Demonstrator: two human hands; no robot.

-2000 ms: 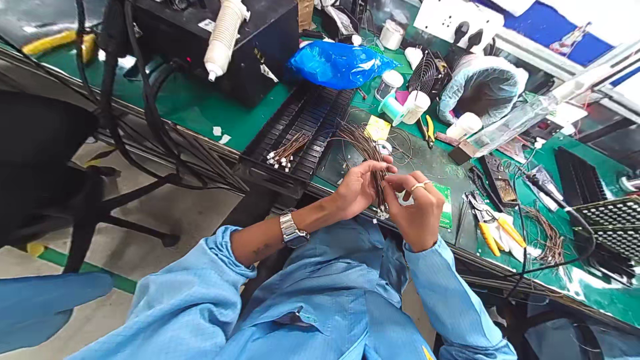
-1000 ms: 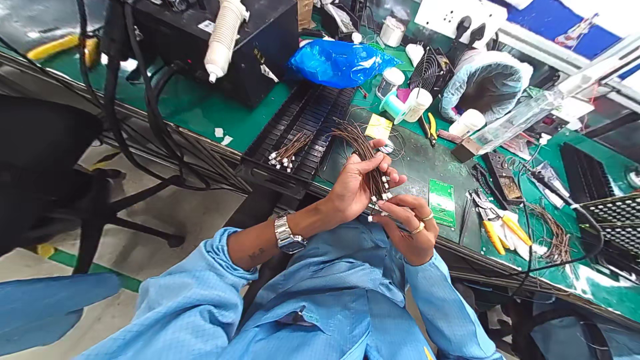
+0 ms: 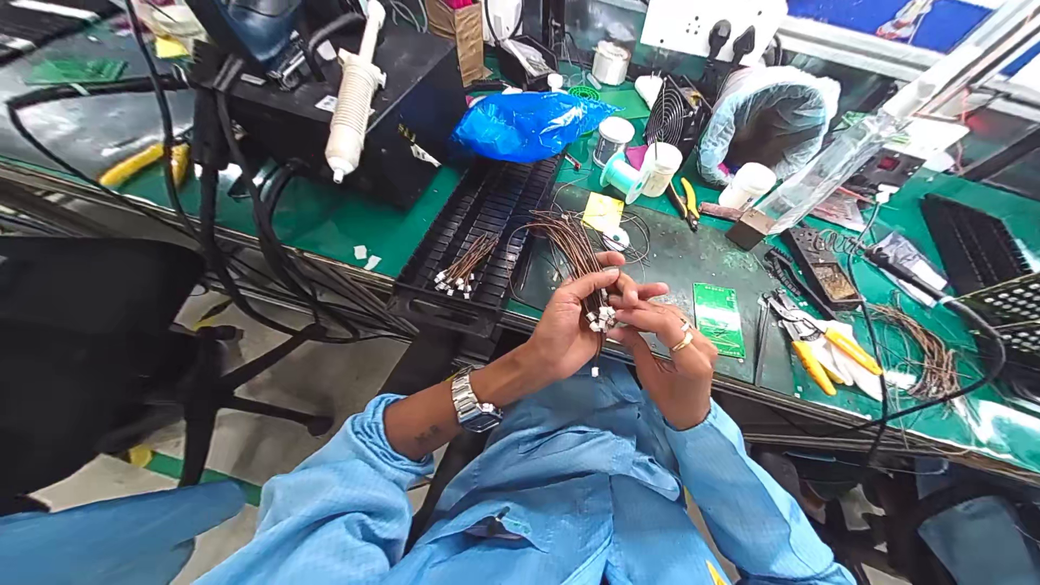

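Note:
A bundle of thin brown wires (image 3: 571, 241) with small white connectors at its near end lies in my left hand (image 3: 566, 329), whose fingers close around it over the table's front edge. My right hand (image 3: 668, 345), with rings on a finger, has its fingertips at the white connectors; whether it grips one is hidden. One wire with a white connector hangs below the rest. To the left, a smaller bunch of the same brown wires (image 3: 469, 266) rests on a black slotted tray (image 3: 443, 236). A green circuit board (image 3: 719, 318) lies right of my right hand.
Wire strippers with yellow handles (image 3: 821, 345), tweezers (image 3: 762, 337) and another wire bundle (image 3: 922, 349) lie at right. Behind are yellow-handled cutters (image 3: 685, 203), a solder wire spool (image 3: 624, 176), white jars (image 3: 662, 166) and a blue plastic bag (image 3: 524, 126). A black box (image 3: 406, 106) stands at left.
Two seconds ago both hands were around the wire bundle, with few connectors showing. Now the connectors lie exposed between my hands, and my right hand's fingers have moved onto them.

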